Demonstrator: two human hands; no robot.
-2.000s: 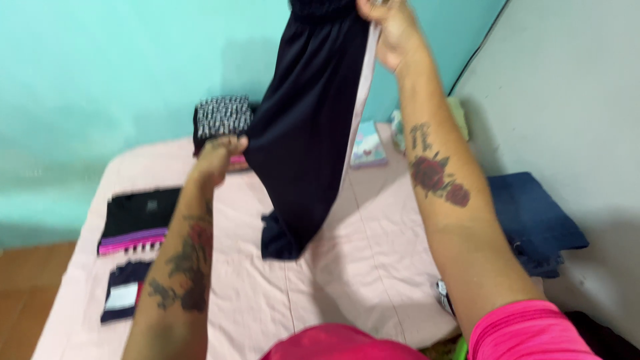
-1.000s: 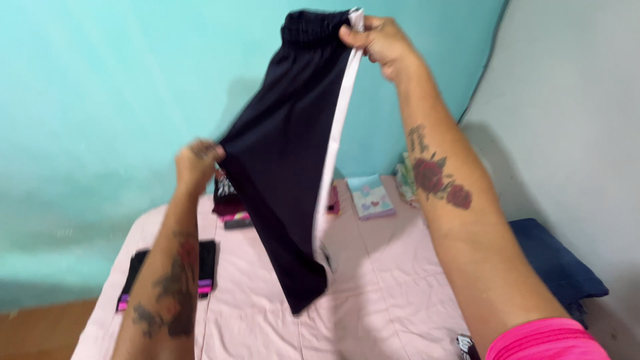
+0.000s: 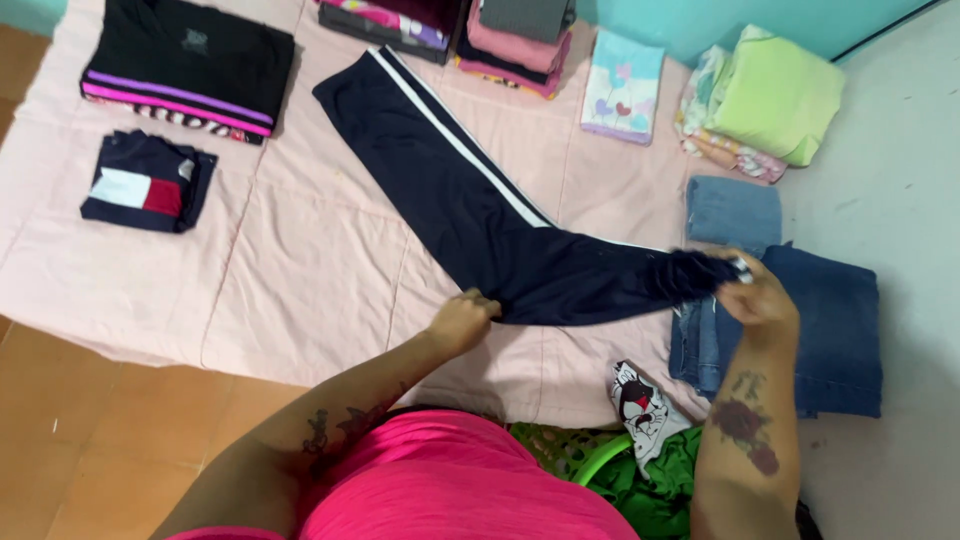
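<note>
Navy track pants (image 3: pixel 480 217) with a white side stripe lie bent across the pink bedspread (image 3: pixel 322 277), doubled lengthwise. My left hand (image 3: pixel 465 319) grips their lower edge near the bend, with its fingers closed on the fabric. At the right, the gathered waistband is pinched in my right hand (image 3: pixel 754 289), above the folded jeans; that hand is slightly blurred. The hem end of the legs points to the upper left, beside a stack of folded clothes.
Folded black clothes (image 3: pixel 195 67) and a folded navy garment (image 3: pixel 142 184) lie at left. Folded stacks (image 3: pixel 517 45), a heart-print cloth (image 3: pixel 622 90), green fabric (image 3: pixel 780 94) and jeans (image 3: pixel 817 330) line the back and right. A green basket (image 3: pixel 600 457) holding clothes stands by the bed's front edge.
The track pants, held up in the air by both hands in the earlier frames, now lie on the bed. Both hands have come down with them. The view has tilted downward.
</note>
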